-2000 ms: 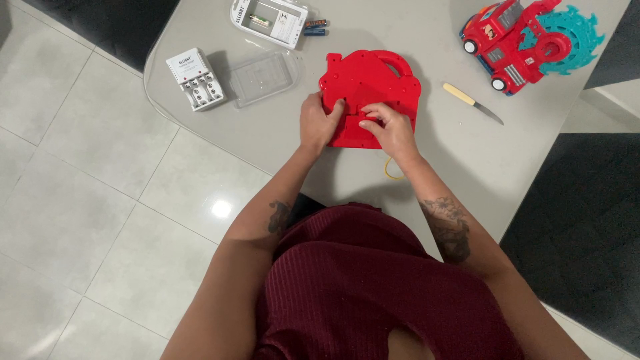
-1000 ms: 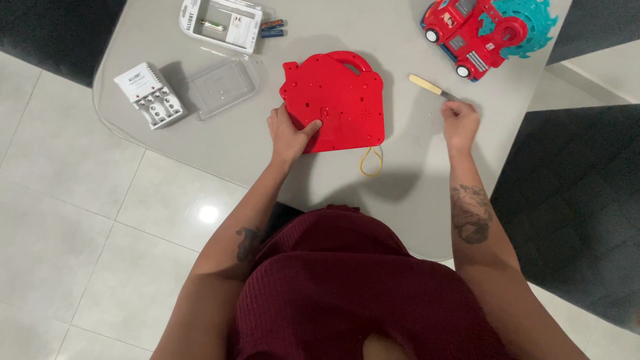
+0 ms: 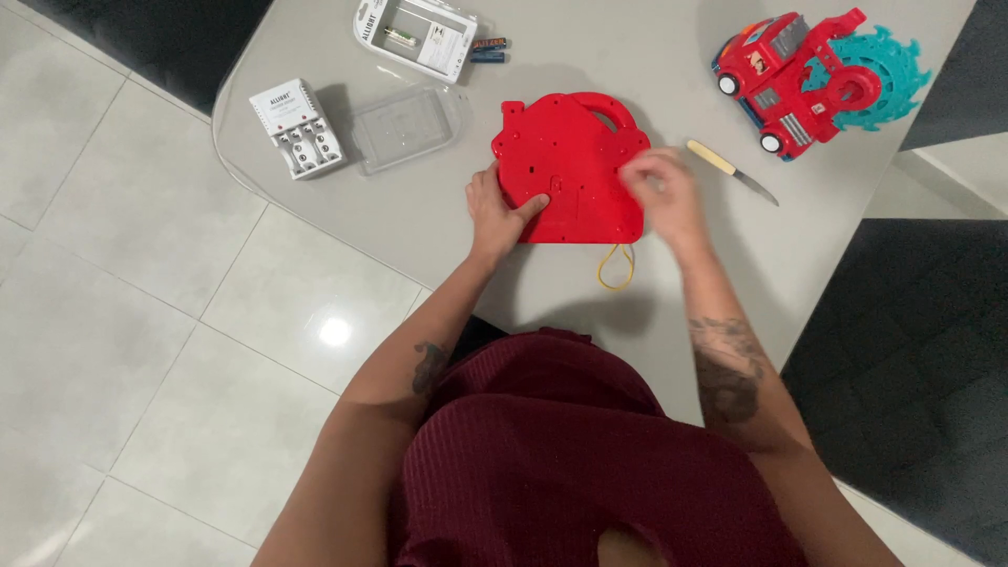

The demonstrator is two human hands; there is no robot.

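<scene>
A red plastic toy case (image 3: pixel 579 185) with a curved handle and screw holes lies on the table, a yellow cord loop (image 3: pixel 616 268) showing at its lower edge. My left hand (image 3: pixel 504 209) grips its left side, thumb on top and fingers at the edge. Over its right edge is my right hand (image 3: pixel 661 189), blurred, with the fingers bent together; whether something small is between them cannot be told. Just right of that hand lies a knife with a cream handle (image 3: pixel 711 157), its blade pointing down to the right.
A white battery charger (image 3: pixel 299 130), a clear plastic tray (image 3: pixel 405 130) and white packaging (image 3: pixel 417 39) with a battery in its window are at the upper left. Loose batteries (image 3: pixel 488 51) touch the packaging. A red toy truck (image 3: pixel 776 87) with a teal toothed wheel stands upper right.
My right hand, which was beside the knife's blade one second ago, is now at the case's right edge. Two seconds ago both hands were on the case. My left hand still holds it.
</scene>
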